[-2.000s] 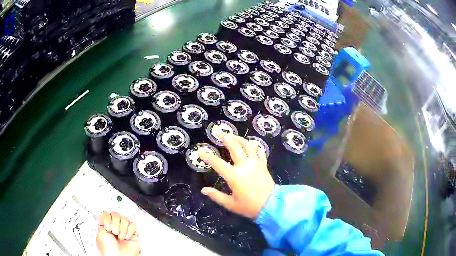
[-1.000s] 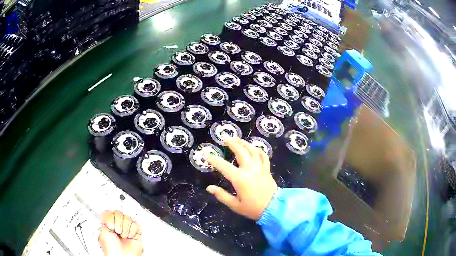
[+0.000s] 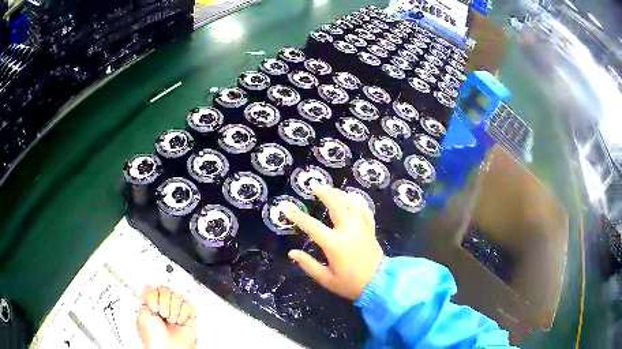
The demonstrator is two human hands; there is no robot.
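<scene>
A black pocketed tray [image 3: 179,258] holds rows of upright black cylindrical units with silver rings, such as one at its near end [image 3: 214,226]. A few near pockets [image 3: 262,276] hold no unit. My right hand [image 3: 341,238], in a blue sleeve, lies over the near units with fingers spread; its fingertips rest on or just above the ring tops, and it grips nothing that I can see. My left hand [image 3: 166,315] is curled closed over the white paper sheet [image 3: 102,300] at the bottom left; nothing shows in it.
A second filled tray [image 3: 354,61] stands beyond the first. The green belt [image 3: 75,163] runs along the left with white strips on it and tall black stacked trays [image 3: 102,48] beyond. A blue stool [image 3: 481,95] and a large open carton [image 3: 522,232] are at the right.
The white strips on the belt have moved away, up and to the right. A dark round object has appeared at the lower left edge. Both hands hold nearly the same pose.
</scene>
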